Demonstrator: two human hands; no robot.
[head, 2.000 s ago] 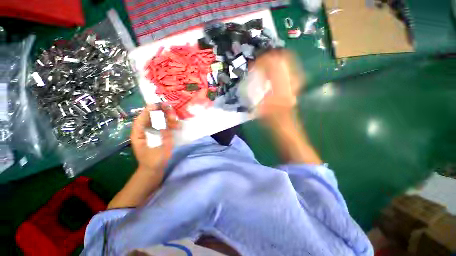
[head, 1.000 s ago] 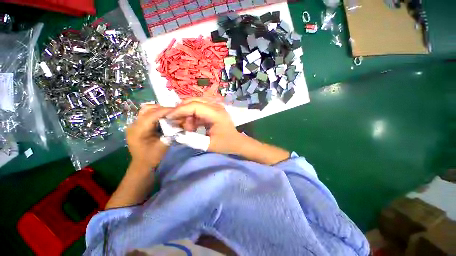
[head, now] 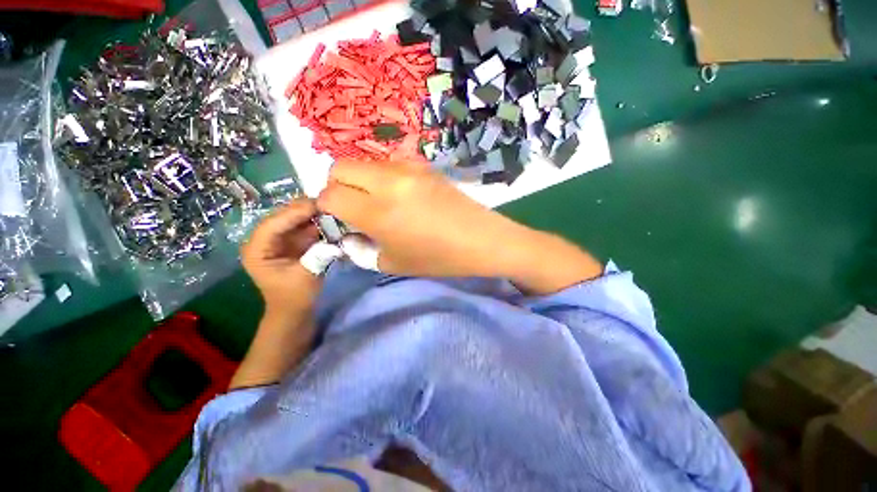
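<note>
My left hand [head: 281, 252] and my right hand [head: 389, 213] meet low in front of my body, with white wraps on the thumbs. Between their fingertips is a small grey piece with a shiny edge [head: 330, 227], held by the left hand; the right fingers touch its upper end. Red strips [head: 356, 94] lie heaped on the white board [head: 587, 165], just beyond the right hand. Dark square pieces [head: 500, 82] are heaped right of them. A big pile of shiny metal clips [head: 159, 135] lies at left. The inner fingers of the right hand are hidden.
A clear plastic bag [head: 178, 293] lies under the metal pile, another [head: 24, 183] at far left. Finished pieces [head: 306, 16] lie in rows beyond the board. Cardboard [head: 760, 34] is upper right. A red stool [head: 111, 428] stands lower left, boxes [head: 793, 394] lower right.
My right hand went from the dark pieces to my left hand and now lies over it, back upward. The view has shifted, so the bench things sit higher in the picture.
</note>
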